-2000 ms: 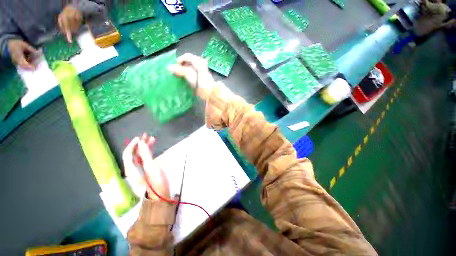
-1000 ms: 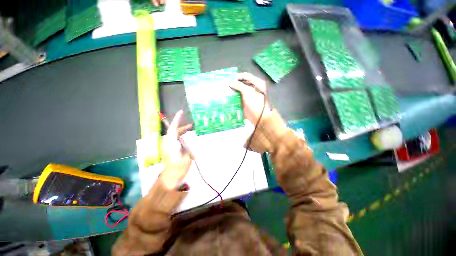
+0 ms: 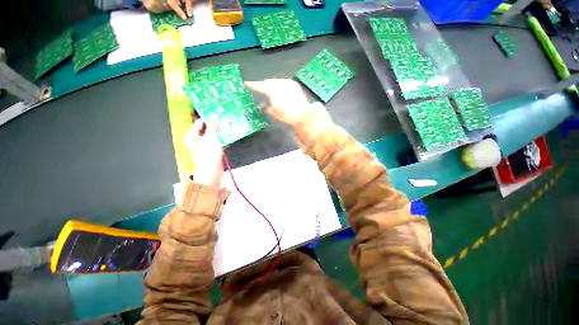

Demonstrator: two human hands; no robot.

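Observation:
A green printed circuit board is tilted above the dark bench, beyond the white work pad. My left hand grips its lower left edge, and a red wire runs from this hand across the pad. A small red part, perhaps the probe, shows by its fingers. My right hand is at the board's right edge with fingertips pointing at it; I cannot tell whether they touch it. No black probe can be made out. Another green board shows partly behind the held one.
A lime strip lies left of the board. A yellow-edged multimeter is at lower left. More boards lie across the bench, one beyond my right hand. A clear tray holds several boards. Another person's hand works opposite.
The board has moved left and away from me and is turned at an angle. My left hand has come up onto its edge. My right hand has moved left and away.

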